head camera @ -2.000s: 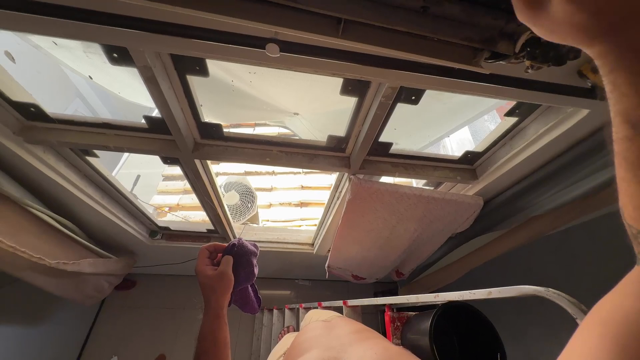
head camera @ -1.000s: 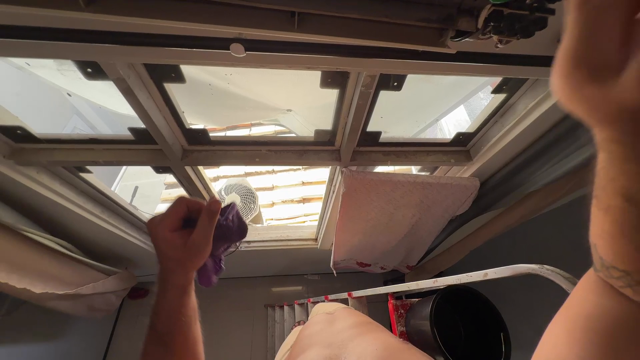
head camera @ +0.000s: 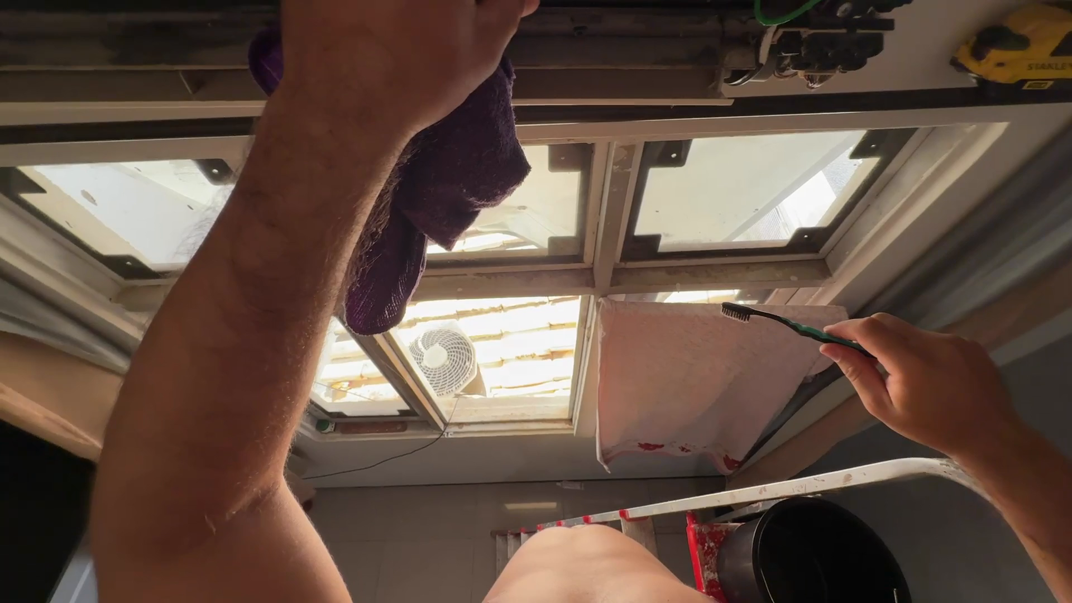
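My left hand (head camera: pixel 389 59) is raised at the upper left, closed on a purple cloth (head camera: pixel 461 159) that hangs down in front of the window panes. It is up against the long casing (head camera: pixel 620 50) of a unit along the top; the fingers are partly out of view. At the right, my right hand (head camera: pixel 930 377) holds a toothbrush (head camera: pixel 787 322) with a black head and green handle, its bristles facing down. The toothbrush is in front of a white towel (head camera: pixel 695 377) with red marks that hangs over the window's edge.
A fan unit (head camera: pixel 442 358) shows through the lower window. Exposed mechanism parts (head camera: pixel 825 42) and a yellow Stanley tool (head camera: pixel 1022 50) are at the upper right. Below stand a stepladder with a metal rail (head camera: pixel 804 486) and a black bucket (head camera: pixel 825 557). A thin cable (head camera: pixel 385 461) runs below the window.
My left hand has risen with the purple cloth from in front of the lower window to the top casing. My right hand has come down from the upper right, and the toothbrush now shows in it.
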